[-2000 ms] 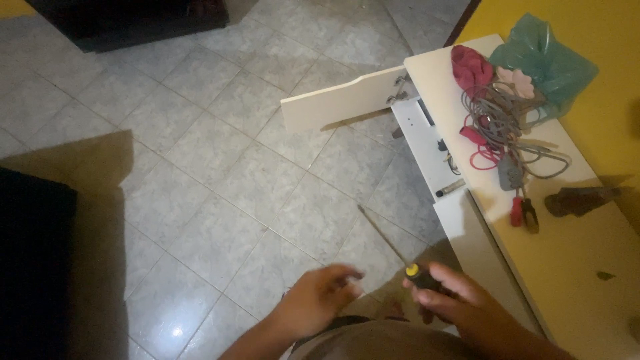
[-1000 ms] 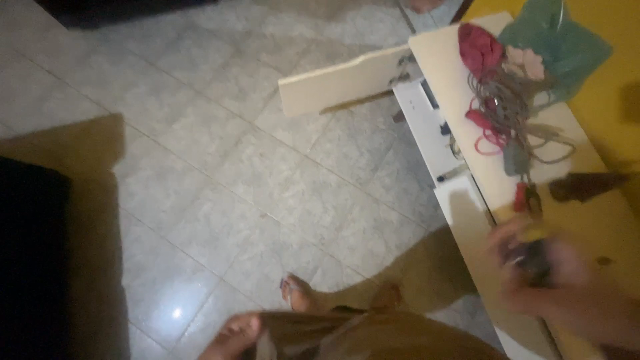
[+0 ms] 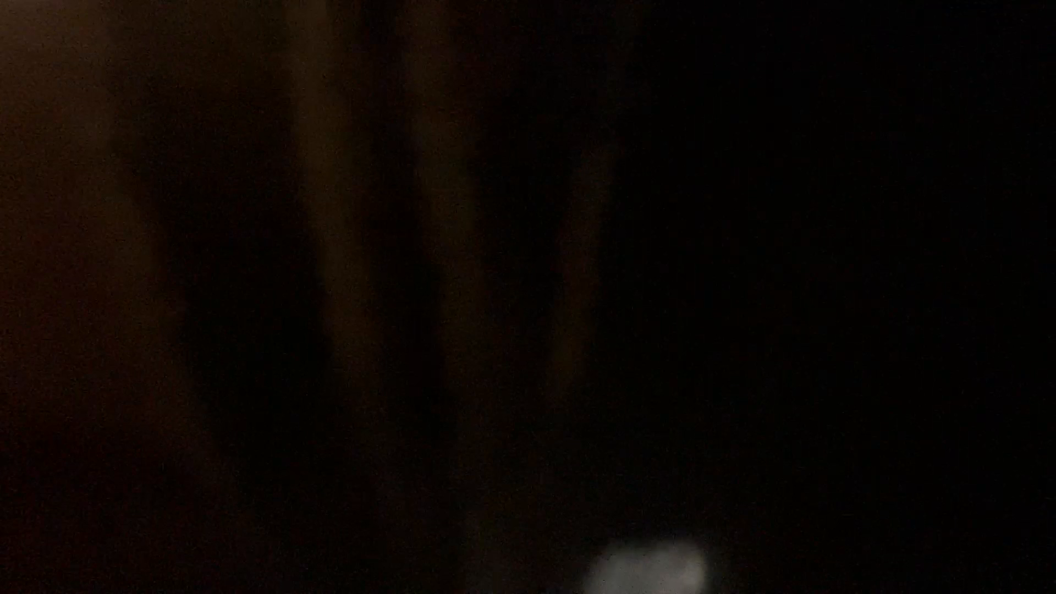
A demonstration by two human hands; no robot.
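The head view is almost wholly dark. Dim brownish vertical bands [image 3: 338, 247] run down its left and middle part, too blurred to name. A small pale grey blurred patch [image 3: 648, 568] shows at the bottom edge, right of the middle. Neither my left hand nor my right hand can be made out, and what they hold or touch is hidden.
A faint reddish-brown glow [image 3: 66, 247] fills the left side. Black covers the right side, and no surface or edge can be told there.
The view has gone dark; the tiled floor, the white furniture, the cables and both hands seen earlier no longer show. Before that, my right hand moved right, towards the white surface.
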